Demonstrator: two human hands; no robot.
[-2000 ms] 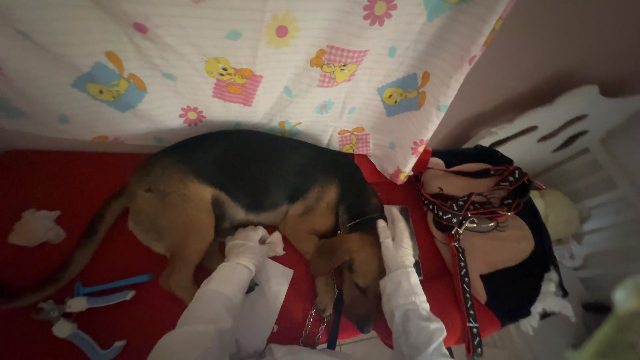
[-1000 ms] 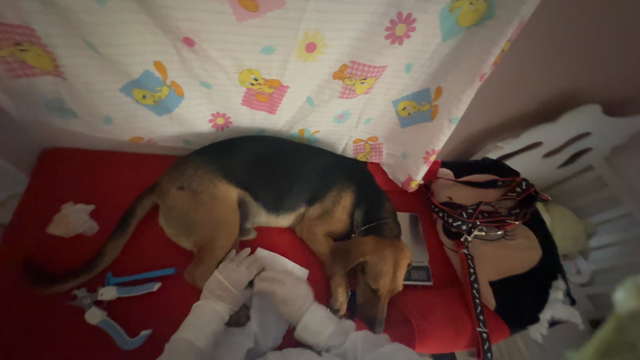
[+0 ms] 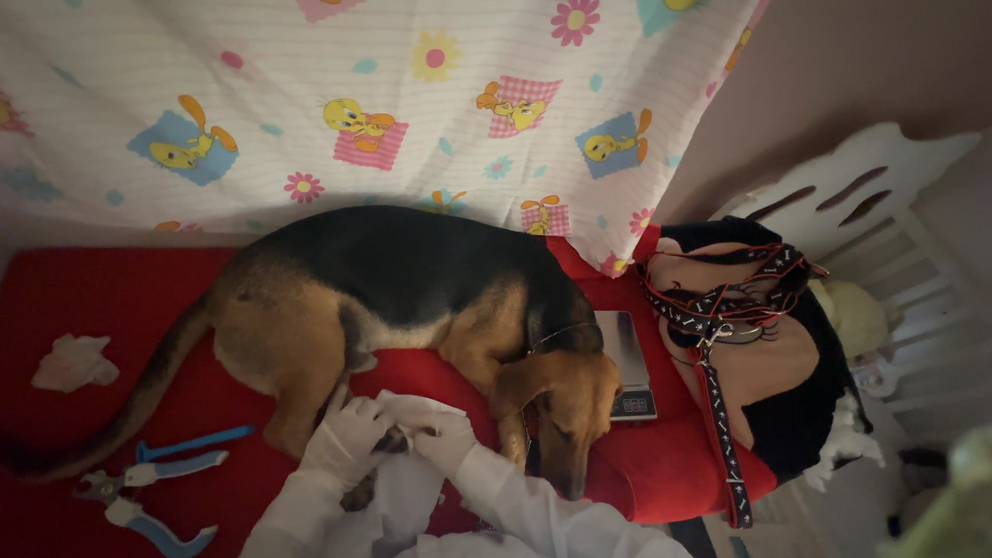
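Observation:
A black and tan dog (image 3: 403, 271) lies on its side on a red cloth (image 3: 178, 372), its head at the right. My left hand (image 3: 347, 438), in a white glove, grips one of the dog's paws (image 3: 393, 442). My right hand (image 3: 440, 434), gloved too, holds a white wipe or paper (image 3: 411, 403) against that paw. The fingertips of both hands nearly meet there and partly hide the paw. Blue-handled pet nail clippers (image 3: 116, 488) lie spread at lower left, beside a blue plastic tool (image 3: 198, 442).
A crumpled white tissue (image 3: 75, 363) lies at the left. Right of the dog's head are a small digital scale (image 3: 624, 349) and a patterned leash (image 3: 717, 418) on a black and pink cushion (image 3: 775, 372). A printed cloth (image 3: 349, 77) hangs behind; a white crib rail (image 3: 845, 194) stands right.
My right hand has left the dog's head, where it lay two seconds ago, and come beside my left hand at the paw. The dog's head still rests at the right.

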